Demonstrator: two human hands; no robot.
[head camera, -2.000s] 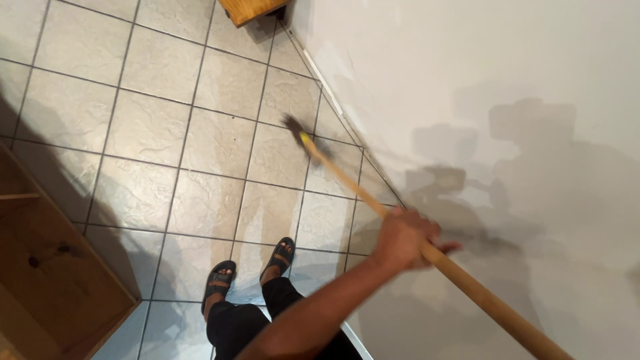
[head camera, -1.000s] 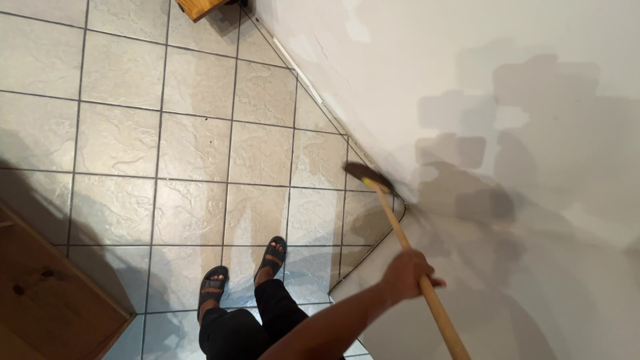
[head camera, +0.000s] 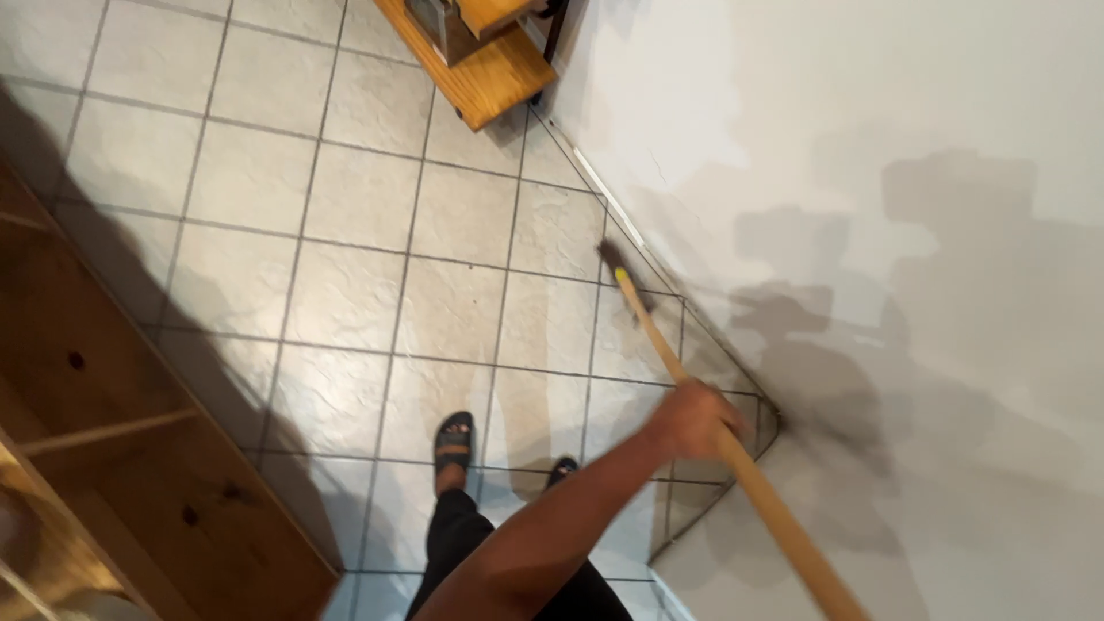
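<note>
My left hand (head camera: 699, 421) is closed around the wooden handle of a broom (head camera: 798, 539), with my forearm reaching across from the bottom of the view. The handle slants from the lower right edge up to a yellow socket and a dark, blurred broom head (head camera: 612, 254). That head is over the tiled floor (head camera: 354, 293), close to the foot of the white wall (head camera: 862, 103). My right hand is out of view, as is the upper end of the handle.
Wooden furniture with a low shelf (head camera: 509, 82) stands by the wall at the top. An open wooden shelf unit (head camera: 112, 379) fills the lower left. My feet in dark sandals (head camera: 454, 442) are on the tiles. The wall turns at a corner (head camera: 779, 416) on the right.
The broom head was in the wall corner one second ago; now it is farther up along the wall. One foot has shifted relative to the other. More of the wooden furniture at the top shows.
</note>
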